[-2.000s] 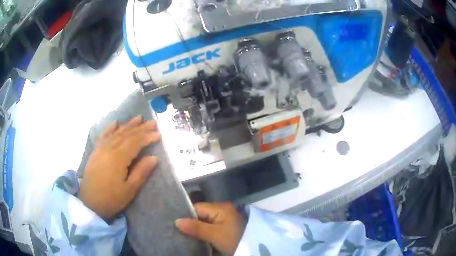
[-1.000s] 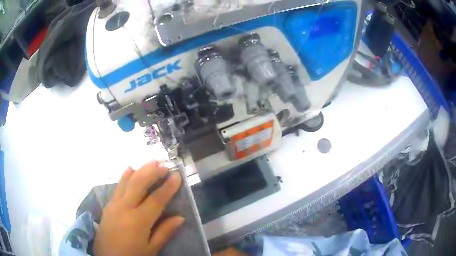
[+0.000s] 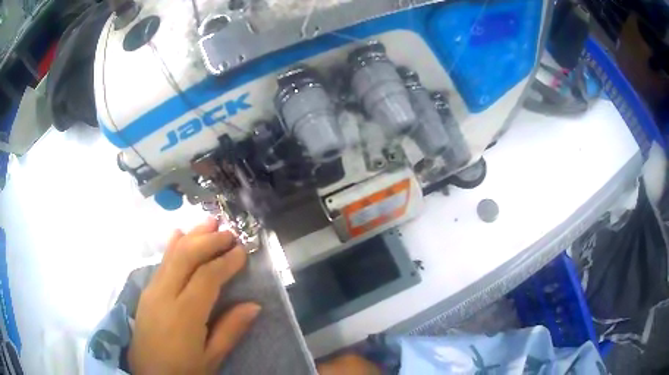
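Note:
The grey garment panel [image 3: 257, 322] lies below the needle area of the white overlock machine [image 3: 158, 99], its far end at the shiny presser foot [image 3: 246, 234]. A thin white edge runs down its right side. My left hand [image 3: 187, 304] lies flat on the panel, fingertips close to the foot, thumb spread. My right hand [image 3: 351, 365] is at the bottom edge beside the panel's right edge, mostly cut off; its fingers are hidden, so its grip cannot be told.
The orange-framed guard [image 3: 375, 209] and grey tension knobs [image 3: 312, 113] are on the machine front. A dark fabric heap [image 3: 73, 69] lies far left. A blue basket [image 3: 550, 296] is below the table's scaled front edge [image 3: 469, 296]. A small round disc [image 3: 487, 210] lies on the table.
Since the first frame, the machine appears lower left in view and the panel's far end has come to the foot. My left hand moved down, then slightly toward the foot. My right hand sank mostly out of view.

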